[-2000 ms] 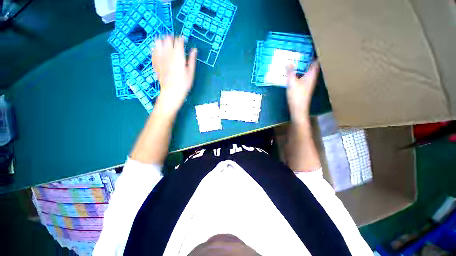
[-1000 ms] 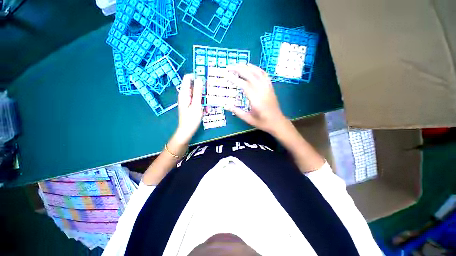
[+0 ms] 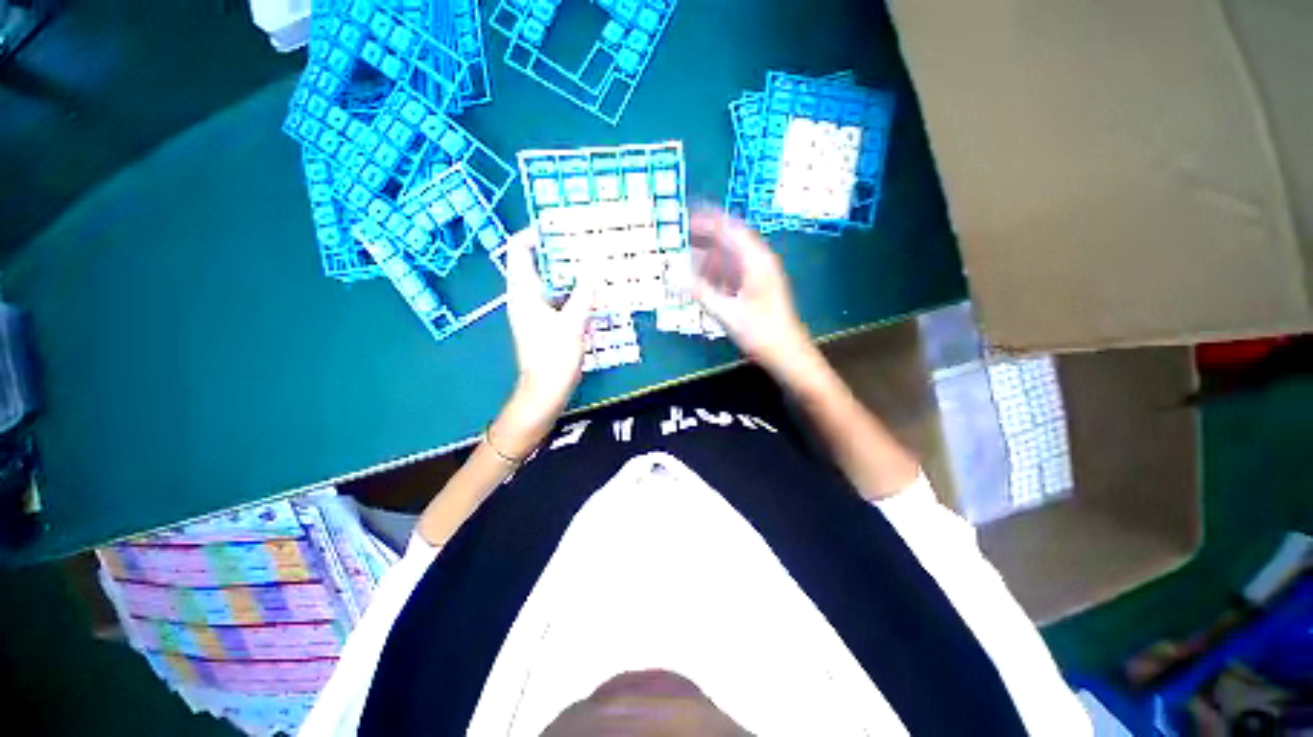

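Observation:
A blue keycap frame (image 3: 602, 167) with white keycap rows in its middle is in front of me. My left hand (image 3: 547, 320) grips its lower left side, thumb on top. My right hand (image 3: 742, 288) is at its right side, blurred, fingers apart; whether it touches the frame is hard to tell. White keycap blocks (image 3: 614, 343) lie partly under the frame near the bench edge. A stack of combined sets, blue with a white centre (image 3: 819, 169), is at the right. Loose blue keycap frames (image 3: 377, 144) overlap at the upper left.
The green bench top (image 3: 173, 317) curves at left. A large brown carton (image 3: 1109, 173) stands at the right. A lower open carton (image 3: 1138, 504) holds packed white sets (image 3: 1030, 432). Striped printed sheets (image 3: 216, 590) are below the bench.
Since two seconds ago, a blue frame has come from the upper pile to the centre, over the white blocks. In the last second my right hand has moved off its white middle to the right side.

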